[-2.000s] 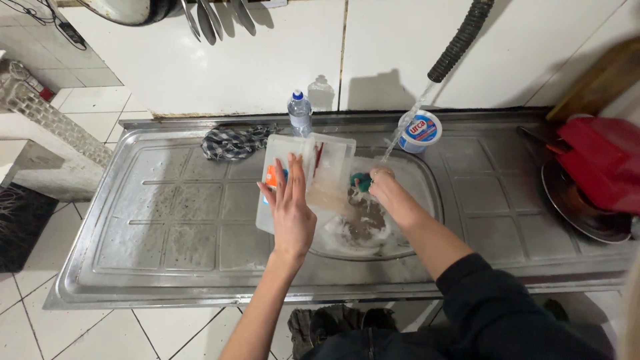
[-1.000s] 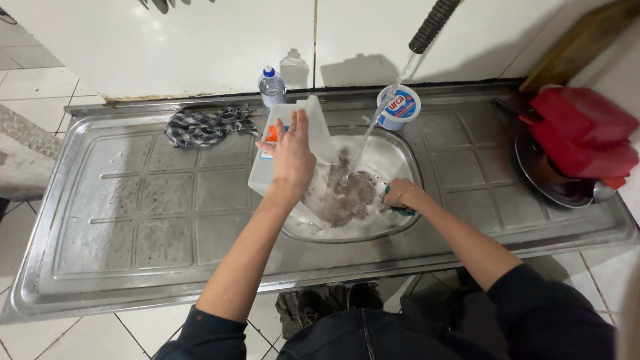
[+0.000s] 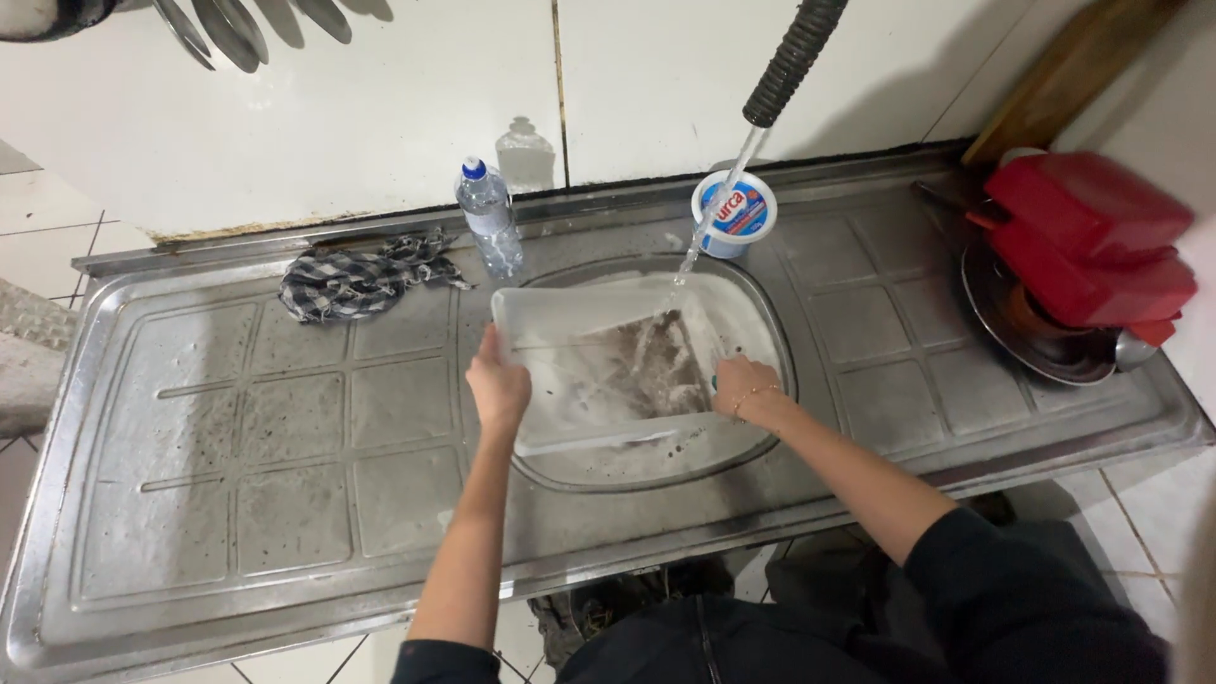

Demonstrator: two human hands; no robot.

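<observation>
A clear rectangular plastic container point(image 3: 608, 439) lies over the steel sink basin point(image 3: 655, 475), its open side facing up. My left hand point(image 3: 500, 380) grips its left end. At its right end is my right hand point(image 3: 747, 388), closed around something green, mostly hidden, perhaps a scouring pad. Water point(image 3: 701, 237) runs from a black corrugated hose point(image 3: 796, 62) into the container, over brownish, foamy water. Behind the basin stands a white and blue tub point(image 3: 734, 217) bearing writing.
A plastic bottle with a blue cap point(image 3: 490, 223) and a checked cloth point(image 3: 351, 283) are behind and left of the basin. On the right drainboard, red plastic containers point(image 3: 1088, 237) rest on a dark pan point(image 3: 1083, 366). Utensils point(image 3: 228, 33) hang at upper left.
The container has gone from tilted at the basin's left side to lying across the basin. My left hand has moved from its face to its left end; my right hand is now at its right end.
</observation>
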